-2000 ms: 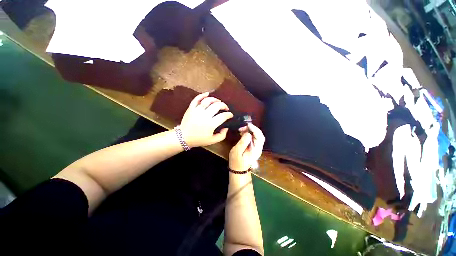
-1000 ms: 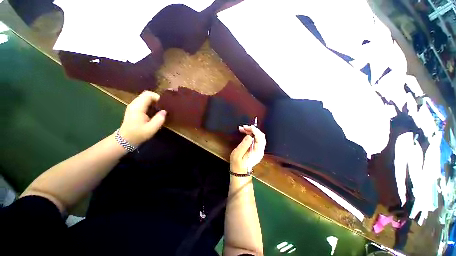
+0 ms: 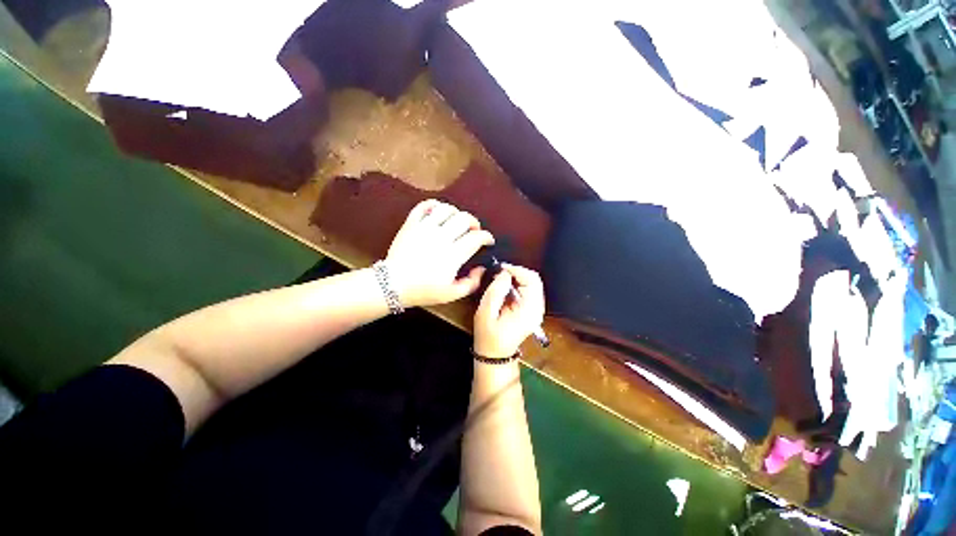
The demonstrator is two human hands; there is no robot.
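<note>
My left hand, with the metal bracelet, lies over the small dark section of a low red-brown cut-piece stack near the table edge. Its fingertips pinch a dark cut ply. My right hand, with the dark beaded bracelet, holds a thin marking pen. The pen's back end sticks out below the fingers. Its front end is at the dark ply, beside my left fingertips; exact contact is too small to tell. A thick blackish bundle of cut pieces lies right of my hands.
A large block with a glaring white sheet stands behind the bundle. Another white-topped block is at upper left. A white strip and a pink scrap lie near the right table edge. White offcuts lie at far right.
My left hand has come back right from the stack's left end onto its dark section and pinches a ply. My right hand has tipped the pen so its back end points down toward the table edge.
</note>
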